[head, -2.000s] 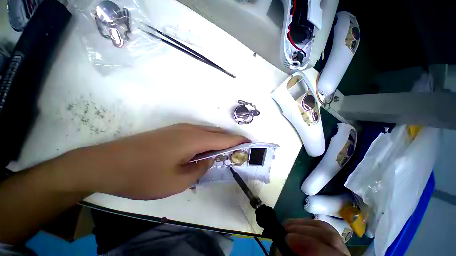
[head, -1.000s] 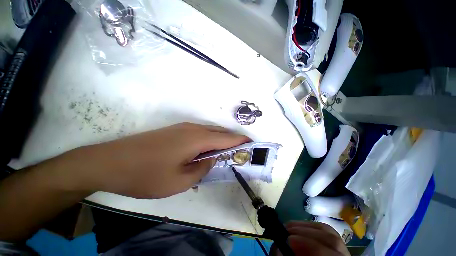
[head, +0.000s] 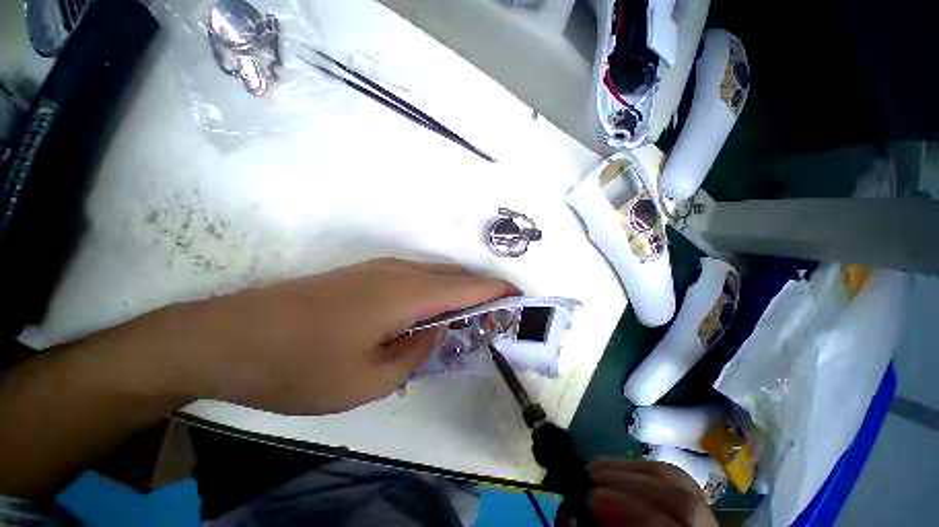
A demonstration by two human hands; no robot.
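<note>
My left hand (head: 340,329) holds a white housing shell (head: 533,357) on its side over the white board, its inner face towards me. A black square window (head: 534,323) shows near the shell's right end. My right hand (head: 644,494), partly cut off by the bottom edge, grips a soldering iron (head: 553,444) by its black handle. The iron's tip meets the inside of the shell by the round metal part; exact contact is too small to tell. A small round metal insert (head: 511,233) lies on the board behind the shell.
Dark tweezers (head: 402,105) and a clear plastic bag (head: 244,72) with shiny parts lie farther back. A black electric screwdriver (head: 72,144) is at left. Several white shells (head: 644,268) lie at right, beside a grey post (head: 824,229) and a white plastic packing bag (head: 813,371). Dark specks dot the board.
The iron's tip has moved slightly right and up inside the shell. The round part there no longer looks gold and is partly obscured. My left hand keeps its hold.
</note>
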